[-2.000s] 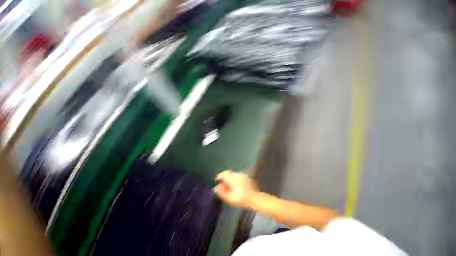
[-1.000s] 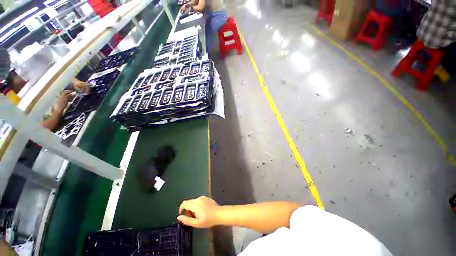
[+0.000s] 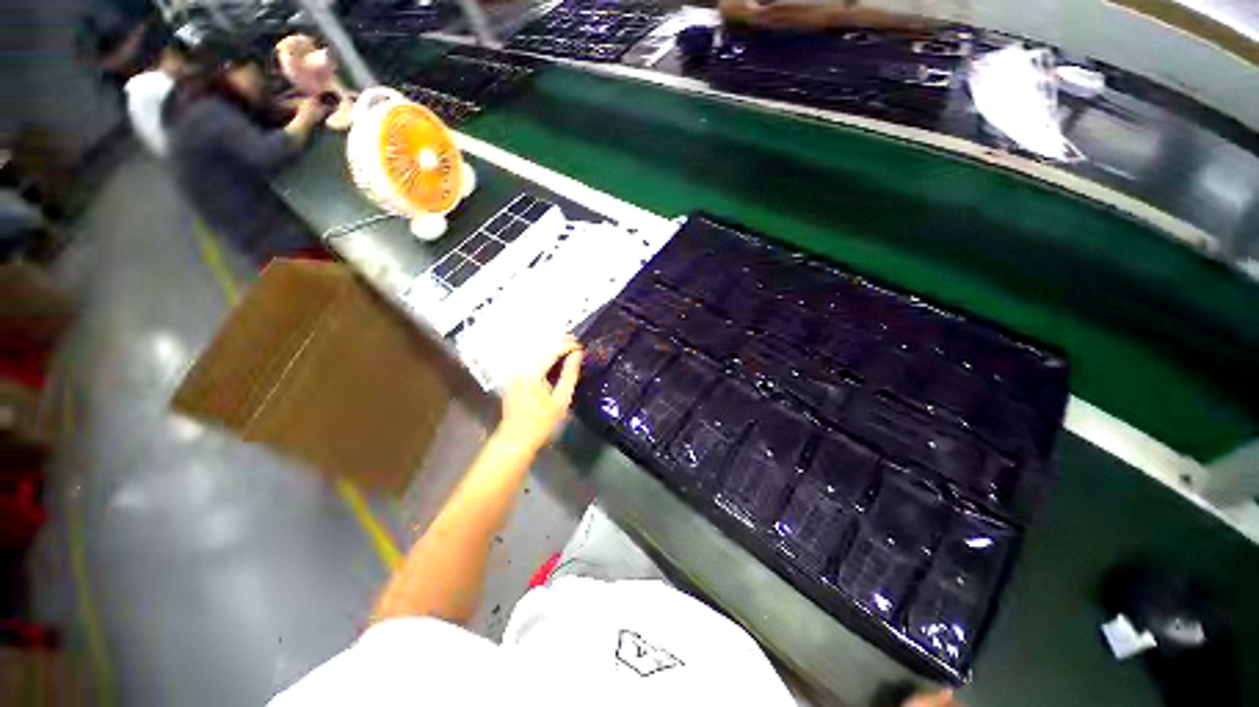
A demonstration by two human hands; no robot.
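A wide, glossy black blister tray [image 3: 815,428] with rows of phone-shaped pockets lies on the dark green bench in front of me. Whether its pockets hold parts I cannot tell. My left hand [image 3: 541,394] is at the tray's left edge, thumb and fingers gripping the rim. My right hand [image 3: 936,698] is mostly cut off by the bottom edge of the picture. Only a bit of its fingers shows, by the tray's near right corner.
White sticker waste [image 3: 552,290] and a dark-grid sticker sheet [image 3: 490,249] lie left of the tray. Beyond are a white-and-orange fan [image 3: 412,159] and a seated person [image 3: 228,159]. An open cardboard box [image 3: 325,373] stands at left. A black crumpled lump [image 3: 1174,628] lies right. A green belt [image 3: 828,200] runs behind.
The view has swung from the stacked filled trays on the right to the left side of the bench. The whole black tray and my left hand now show; my right hand is nearly out of view.
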